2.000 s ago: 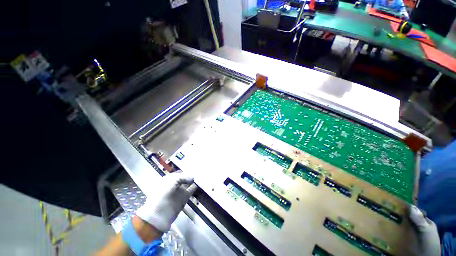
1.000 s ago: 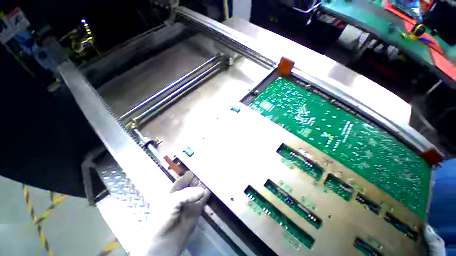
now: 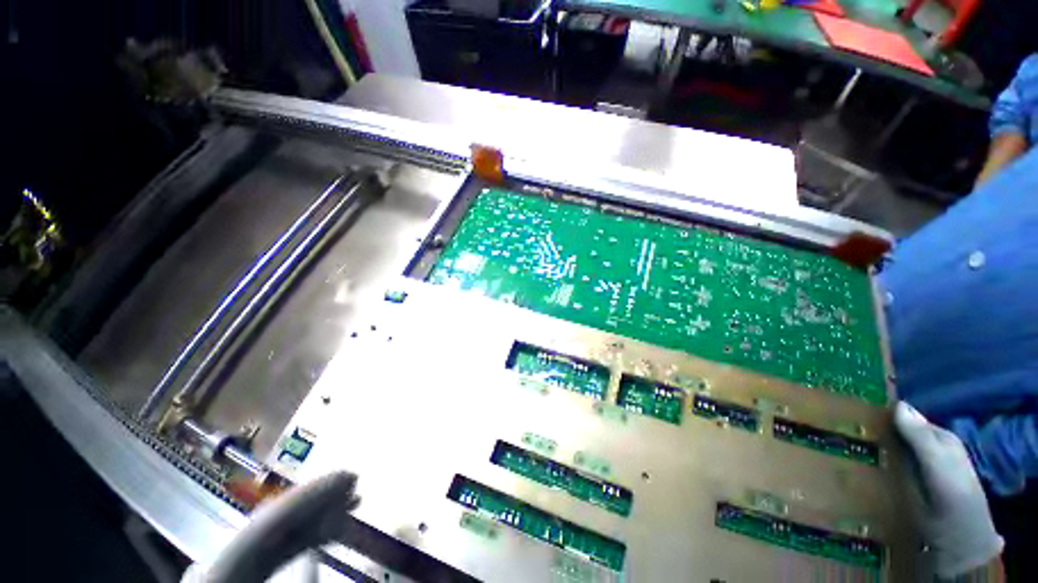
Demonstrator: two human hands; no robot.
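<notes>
The large green circuit board [image 3: 683, 285] lies in a dark carrier frame [image 3: 453, 228] with orange-brown corner blocks. A flat silver-beige metal plate [image 3: 672, 473] with rectangular cut-outs covers its near part; green board and solder dots show through the openings. My left hand [image 3: 279, 530], white-gloved and blurred, is at the frame's near left corner, fingers pointing right; whether it grips is unclear. My right hand [image 3: 950, 495], white-gloved, is against the right edge of the plate and frame; its fingers are partly hidden, so its grip is unclear.
Silver conveyor rails [image 3: 342, 120] run along both sides, with two metal rods [image 3: 262, 273] across the steel bed at left. A person's blue sleeve [image 3: 968, 308] is close at right. A green bench [image 3: 728, 29] with red-orange pads stands behind.
The view has swung, so the board and frame appear further left. My left hand's fingers have changed from a pinch at the frame edge to a straighter pose. My right hand stays at the right edge.
</notes>
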